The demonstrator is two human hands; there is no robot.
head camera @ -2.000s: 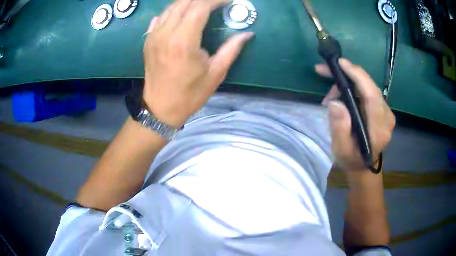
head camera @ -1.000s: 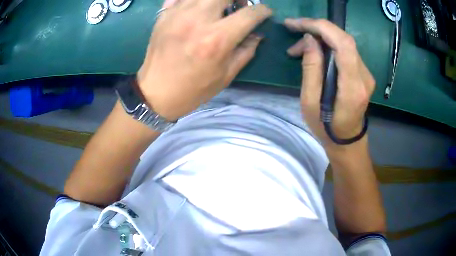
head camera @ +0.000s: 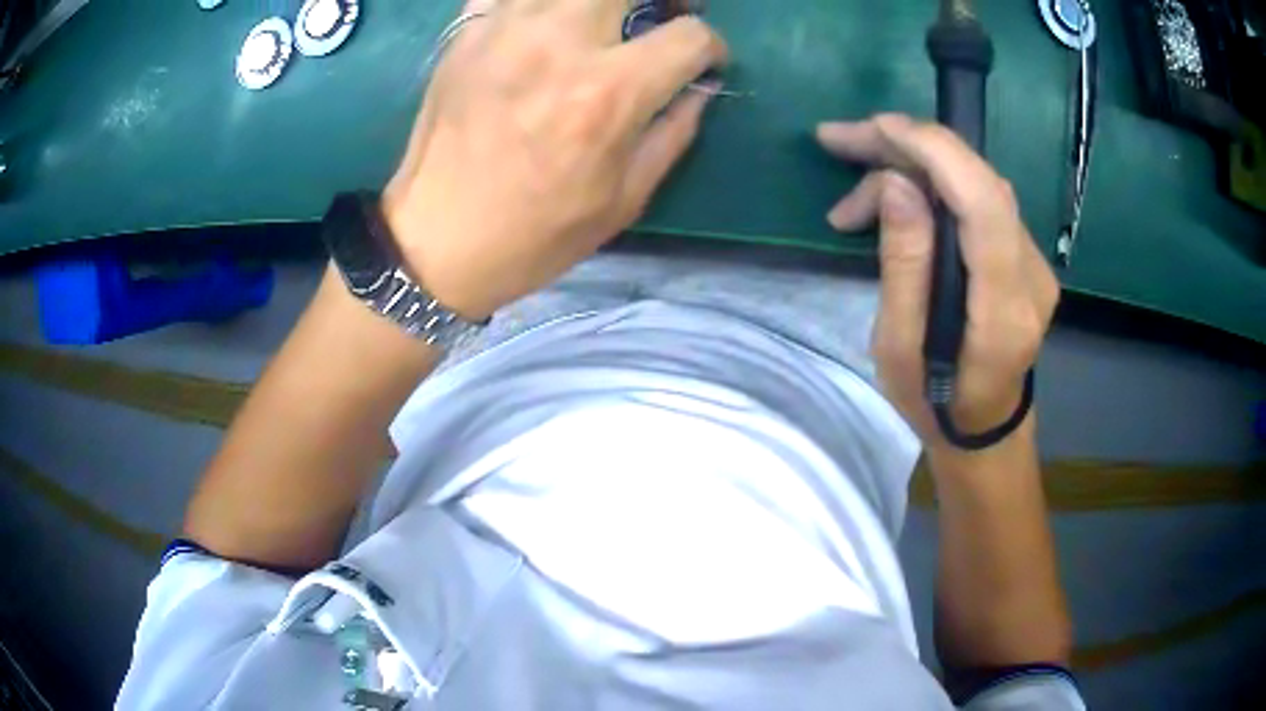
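Note:
My right hand [head camera: 972, 278] holds the black handle of the soldering iron [head camera: 961, 153] upright in the picture; its brass-coloured barrel is cut off by the top edge. My left hand [head camera: 555, 153] is at the top centre over the green mat, fingers curled round a small dark object [head camera: 650, 17], mostly hidden. A thin silvery wire end [head camera: 725, 90], likely solder wire, sticks out between thumb and forefinger. Two round disc parts with white marked rims lie left of my left hand, one [head camera: 264, 53] beside the other [head camera: 326, 24].
Tweezers [head camera: 1079, 153] lie on the green mat [head camera: 167, 153] at the right, touching another disc [head camera: 1068, 20]. A black tray [head camera: 1180, 49] with shiny contents is at the upper right. A blue bin [head camera: 83, 299] is below the left bench edge.
My right hand moved left and turned the iron more upright; its tip left the picture. The disc by my left fingertips is no longer seen. The wire end now shows between my left fingers.

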